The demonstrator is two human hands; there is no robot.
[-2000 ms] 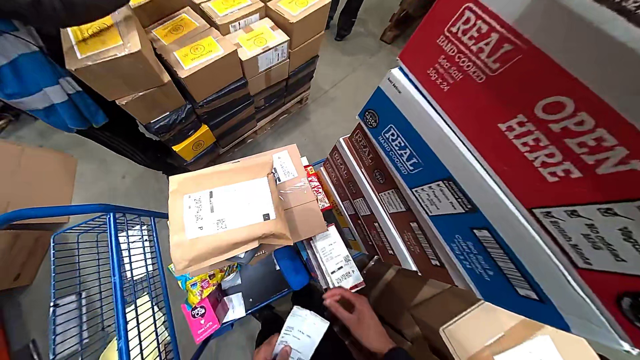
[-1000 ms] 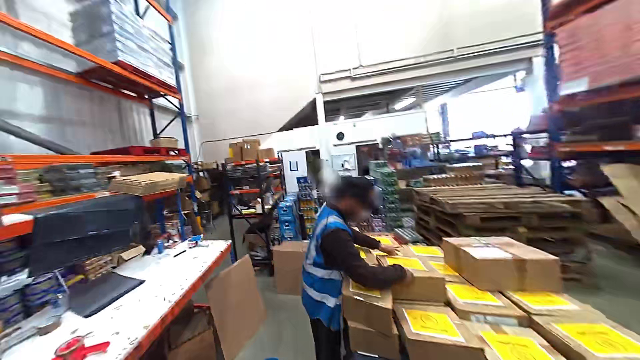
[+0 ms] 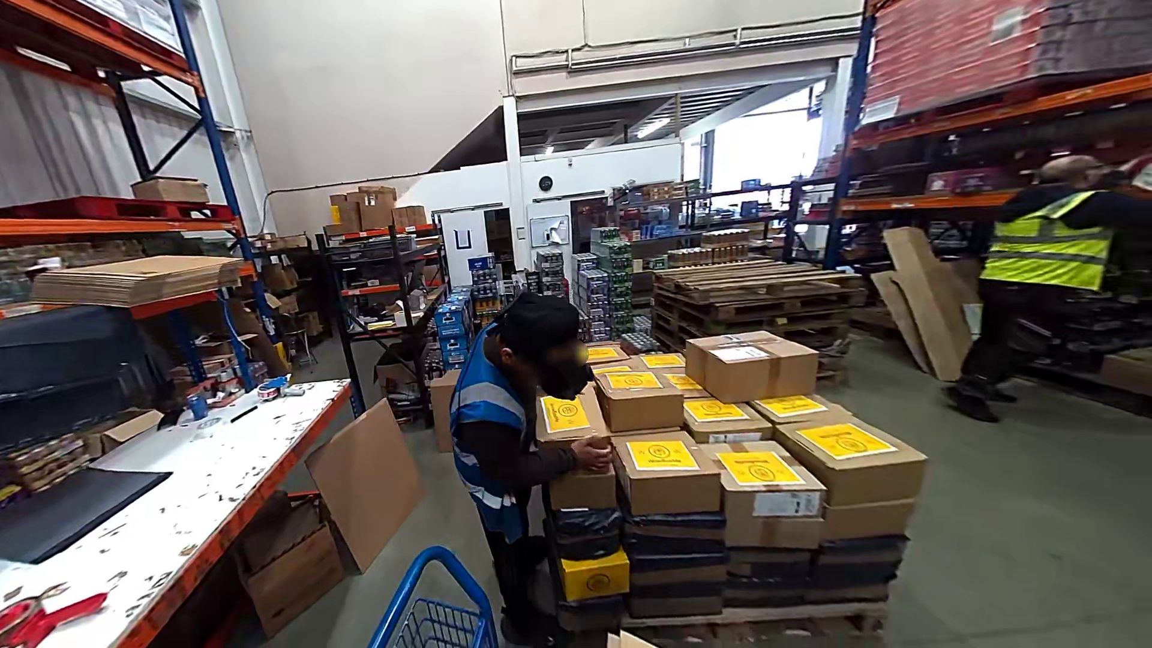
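Note:
Neither of my hands shows in the head view, so what they hold is hidden. Closest to me at the bottom edge is the blue wire cart (image 3: 441, 612), its tubular handle curving up. Beyond it stands a pallet stacked with cardboard boxes (image 3: 666, 490), many with yellow labels on top and black wrap around the lower ones. A larger taped carton (image 3: 751, 364) with a white label lies on the stack. A co-worker in a blue vest (image 3: 490, 423) bends over the near left side, a hand on a box.
At left runs a white-topped workbench (image 3: 225, 459) with a red tape dispenser (image 3: 54, 621); an open cardboard box (image 3: 297, 576) is beneath its edge. Wooden pallets (image 3: 747, 301) are piled behind the stack. Another person in a yellow vest (image 3: 1048, 243) stands by the right racking.
The view has swung up from the cart and parcels to the warehouse. My hands, seen earlier with a white paper, are out of view. The person in yellow has come into view at right.

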